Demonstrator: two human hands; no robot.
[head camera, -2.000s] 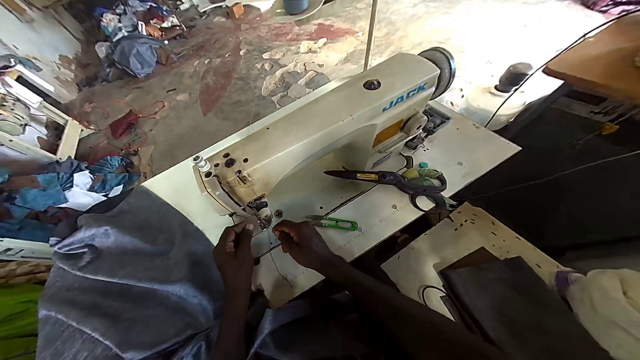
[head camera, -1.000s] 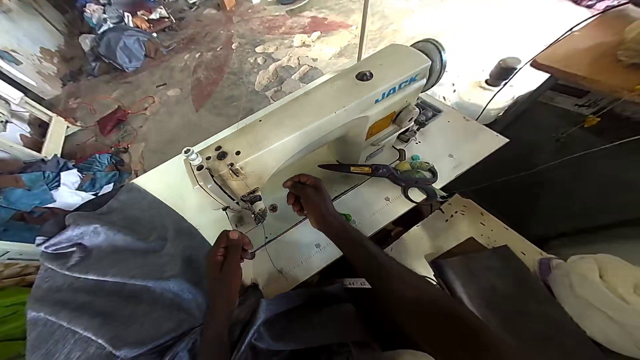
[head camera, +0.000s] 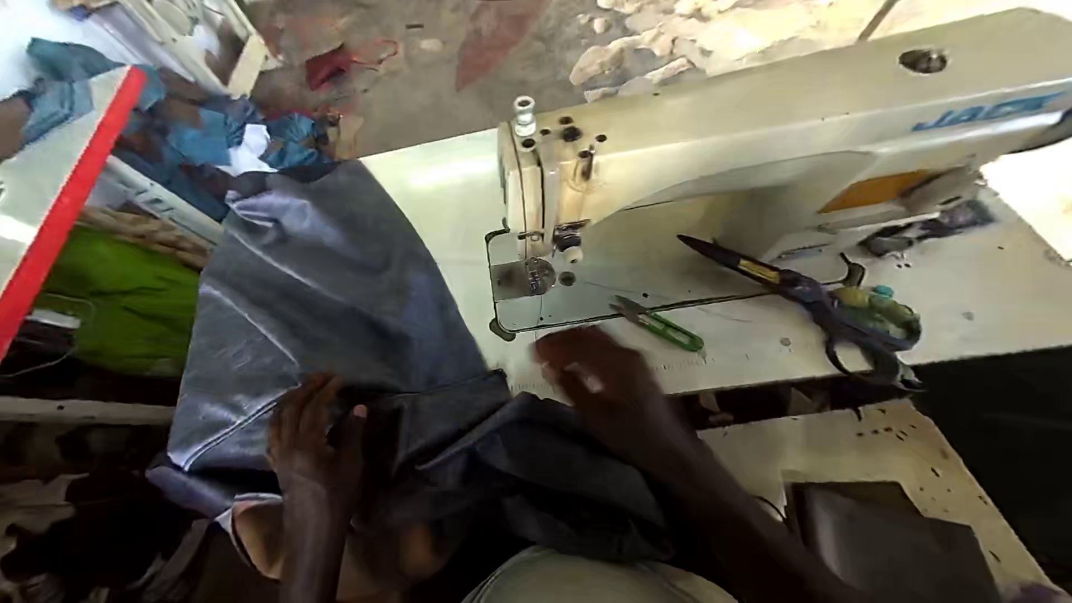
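Observation:
My left hand (head camera: 318, 435) rests on the dark grey-blue cloth (head camera: 335, 285), which drapes over the left end of the sewing table; its fingers are spread and partly in shadow. At the table's front edge, just in front of the needle plate (head camera: 536, 293), my right hand (head camera: 590, 368) is curled and blurred beside the cloth; whether it holds anything is unclear. The Jack sewing machine (head camera: 712, 142) stands behind. Green-handled thread snips (head camera: 662, 325) lie a little beyond my right hand. Large black-handled scissors (head camera: 804, 293) lie farther right, under the machine's arm.
A second pale surface (head camera: 804, 444) at the lower right bears a dark folded item (head camera: 896, 544). Green cloth (head camera: 126, 293) and a heap of blue scraps (head camera: 201, 134) are at the left. A red-edged white object (head camera: 67, 193) cuts into the left side.
My hands have moved away from the needle area, the left onto the cloth and the right to the table's front edge. The view has shifted closer. The snips show fully again.

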